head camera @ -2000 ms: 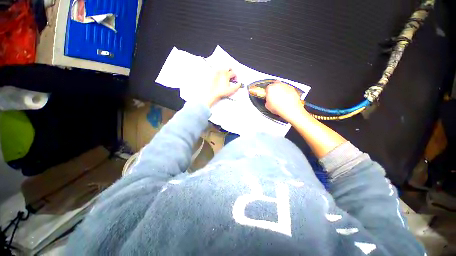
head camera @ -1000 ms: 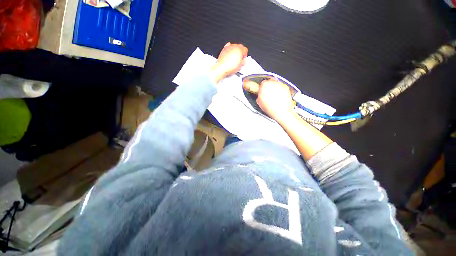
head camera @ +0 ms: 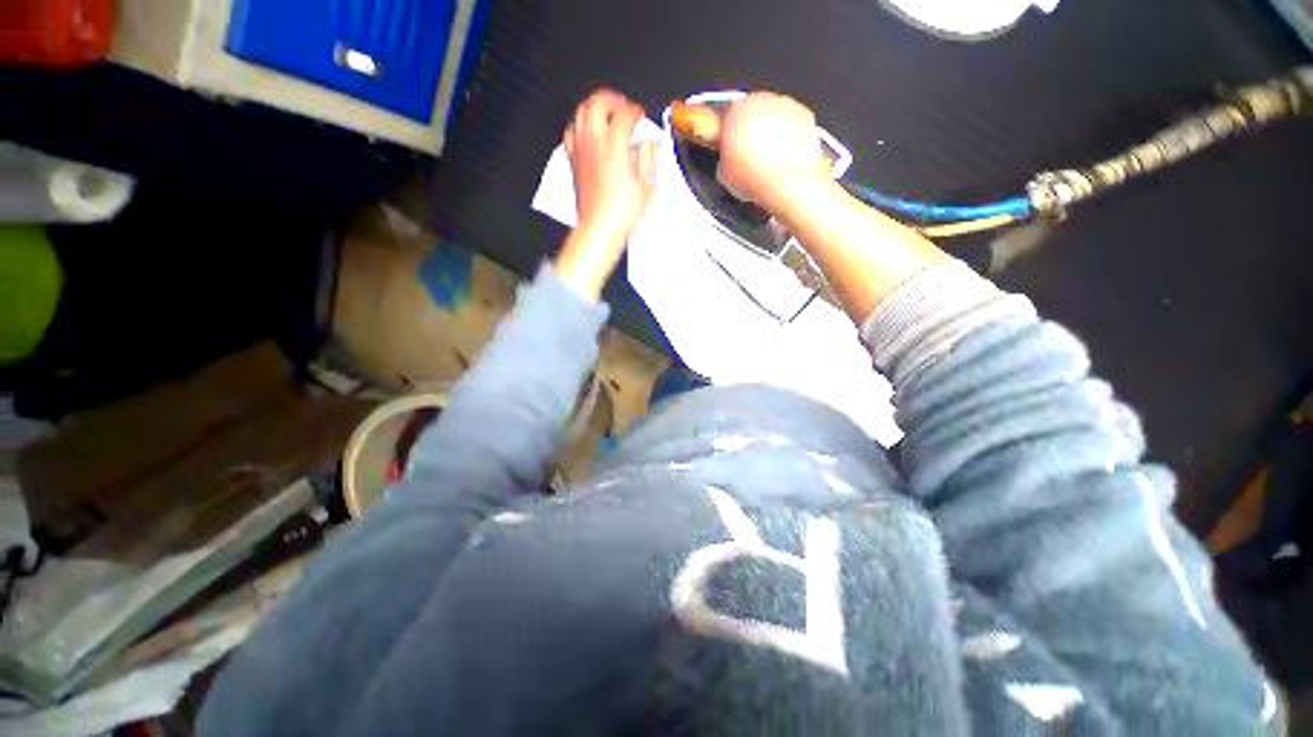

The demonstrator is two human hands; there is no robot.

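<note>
A white garment panel (head camera: 720,295) lies on the black ironing table, running from my left hand down to my waist. A dark seam line and a speckled brown bit show near its right edge. My right hand (head camera: 773,148) grips the wooden handle of the steam iron (head camera: 706,173), whose pointed end faces left on the panel's upper part. My left hand (head camera: 612,161) is on the panel's upper left, left of the iron, with fingers curled at a raised white edge. Whether its fingertips pinch the fabric is hard to tell.
A blue and yellowish hose (head camera: 950,216) runs right from the iron to a thick wrapped line (head camera: 1152,141). A blue-topped box (head camera: 353,51) stands at upper left. A white piece (head camera: 965,12) lies at the table's far side. A round bucket (head camera: 367,454) is below the table edge.
My right hand and the iron have moved up and away from me. My left hand has moved slightly left. The panel has turned, its lower part now reaching down to the right, with brown showing.
</note>
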